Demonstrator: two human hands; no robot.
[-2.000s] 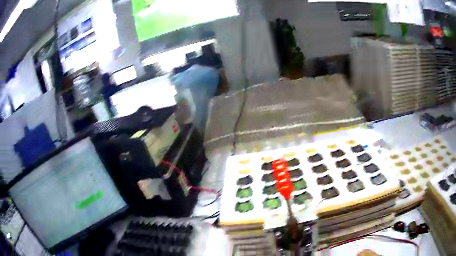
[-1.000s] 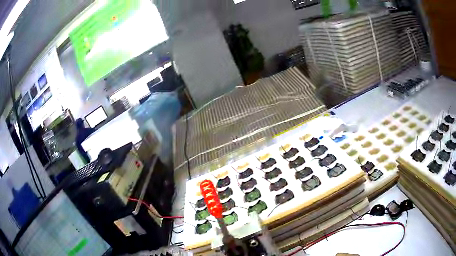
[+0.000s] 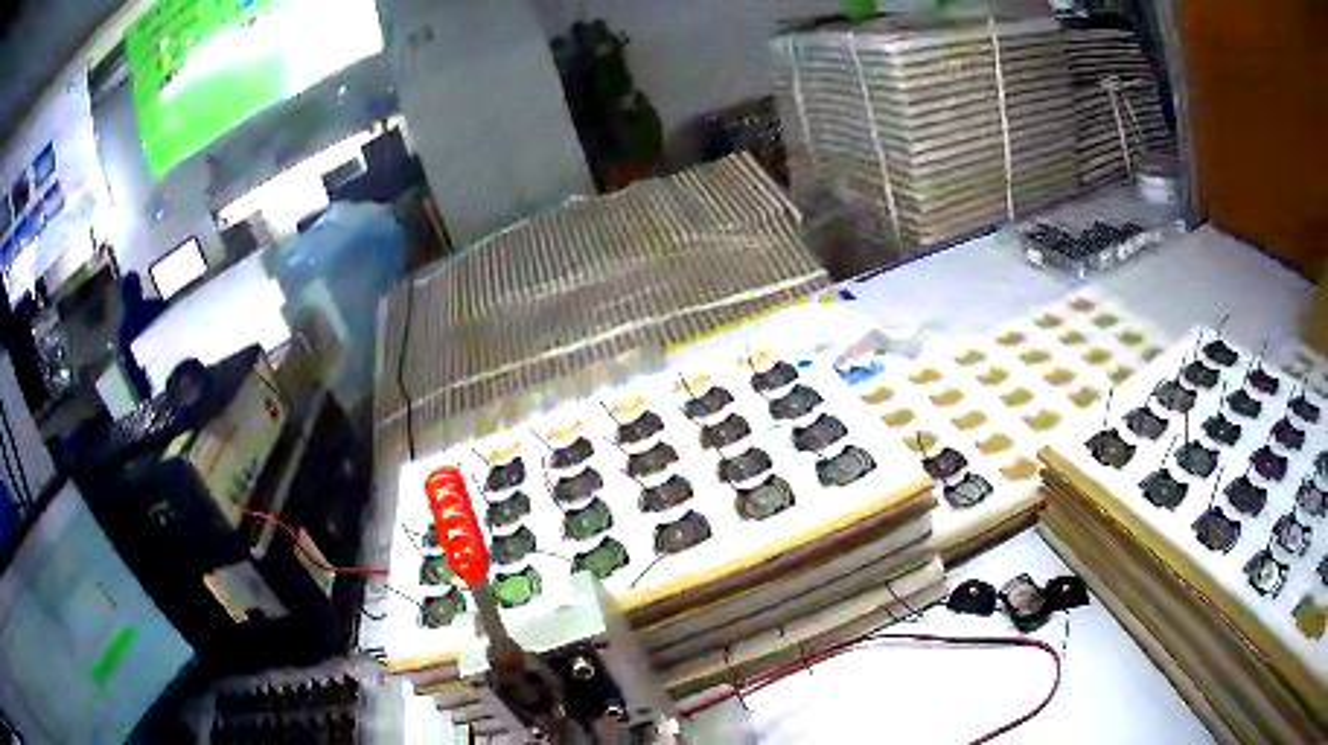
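No hand shows clearly in the picture. A toggle clamp with a red ribbed handle stands nearest in front, its handle upright and leaning left. Its metal test fixture is cut off by the bottom edge. Behind it lies a white foam tray on a thick stack, with rows of small black wired modules; those at the left look green. Several cutouts along its back row show tan. Loose black parts lie right of the fixture beside a looping red wire.
At right stands another filled foam tray on a stack, with a mostly tan tray between. Behind are a covered tray stack, a strapped stack and a small metal-part tray. At left are a monitor, bench tester and black part rack.
The view has turned right, so the clamp, trays and monitor have shifted left in the picture. More of the right tray shows. The clamp handle stays upright.
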